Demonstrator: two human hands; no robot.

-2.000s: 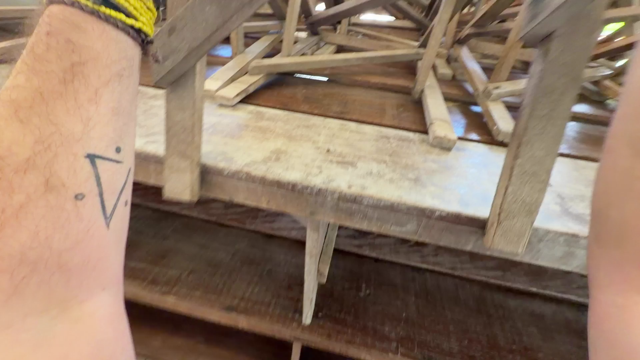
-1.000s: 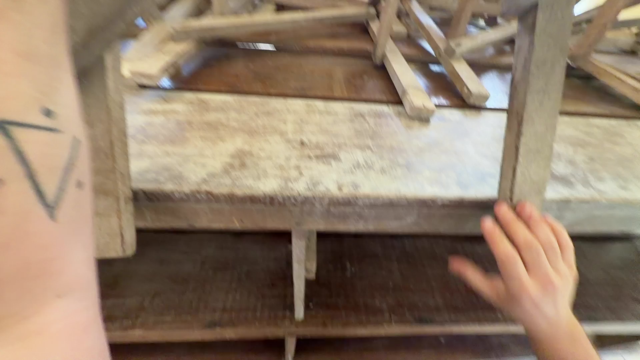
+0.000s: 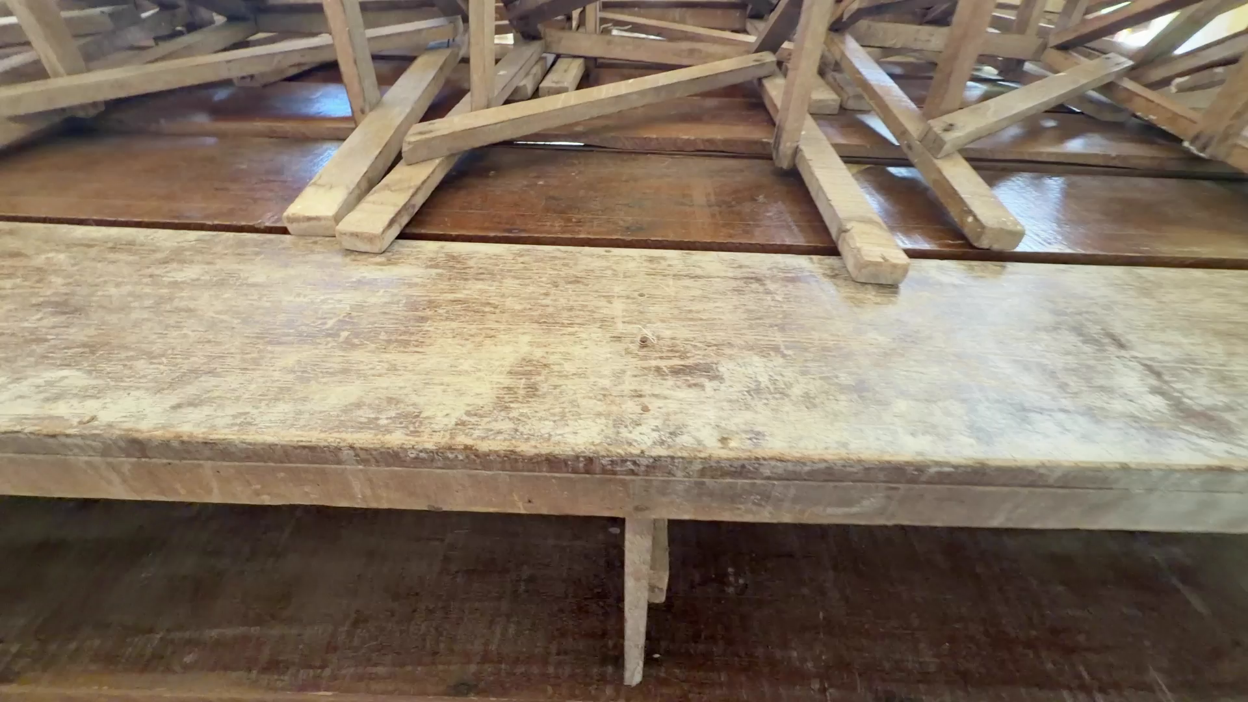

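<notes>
Neither my left hand nor my right hand shows in the head view now, so what they hold or touch cannot be seen. Across the middle runs a worn wooden bench top or tabletop plank (image 3: 624, 361), its pale finish rubbed off in patches. A jumble of rough wooden frames made of square bars (image 3: 595, 102) lies behind it. One bar end (image 3: 863, 244) overlaps the back of the worn plank. Two more bar ends (image 3: 375, 219) reach its back edge at the left.
Dark varnished boards (image 3: 604, 195) lie under the frames. Below the worn plank's front edge (image 3: 624, 487) are a narrow wooden support (image 3: 637, 595) and a lower dark wooden board (image 3: 341, 595). Bright light shows at the upper right.
Both arms have left the view; a second ago my right hand was at an upright wooden post, fingers spread. The upright posts in front of the plank are also out of view.
</notes>
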